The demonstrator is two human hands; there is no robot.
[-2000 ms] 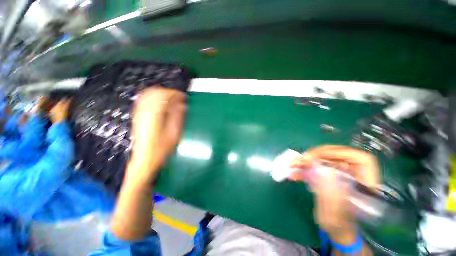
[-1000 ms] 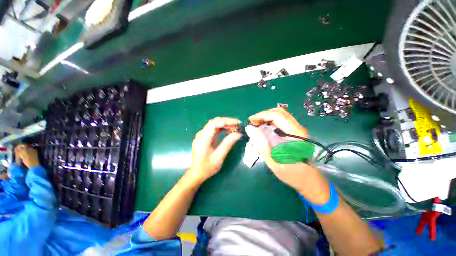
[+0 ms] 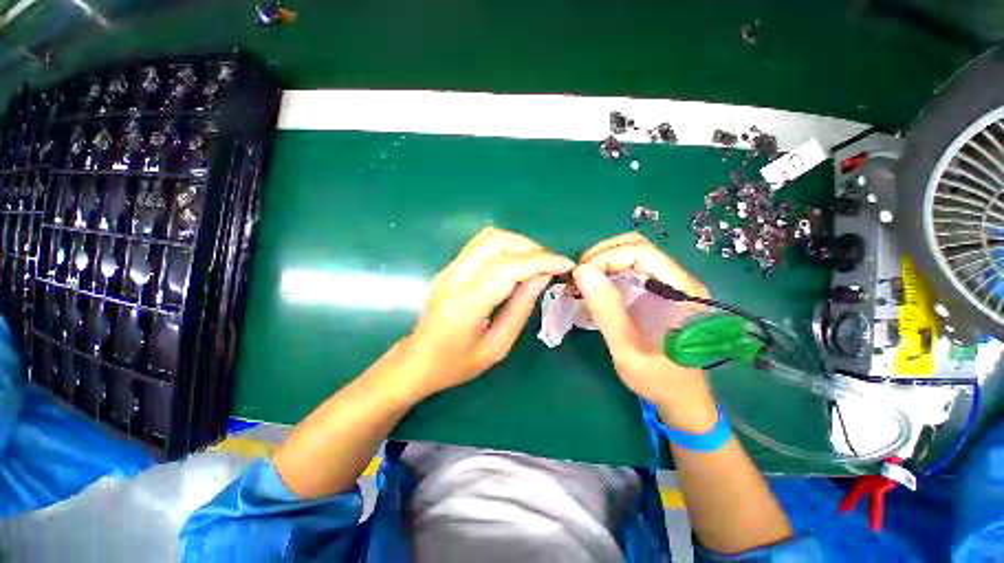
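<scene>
My left hand (image 3: 484, 297) and my right hand (image 3: 644, 319) meet at the fingertips over the green bench. A small dark module (image 3: 564, 279) is pinched between them, mostly hidden by the fingers. My right hand also holds the pinkish dispensing syringe (image 3: 661, 312), whose green adapter head (image 3: 716, 340) points right, towards a clear air hose (image 3: 809, 376). A white crumpled tissue (image 3: 557, 316) hangs just under my fingertips. A blue wrist strap (image 3: 696, 432) is round my right wrist.
A black blister tray (image 3: 116, 225) stands at left. Loose small parts (image 3: 753, 220) and a paper label (image 3: 793, 163) lie at right, beside a pale controller (image 3: 864, 297). A desk fan (image 3: 980, 209) is at the right edge. Red-handled tool (image 3: 870, 497) at lower right.
My left hand was over the tray, then came across to my right hand. The fingertips, slightly apart a second ago, now meet at the module. The view has turned right.
</scene>
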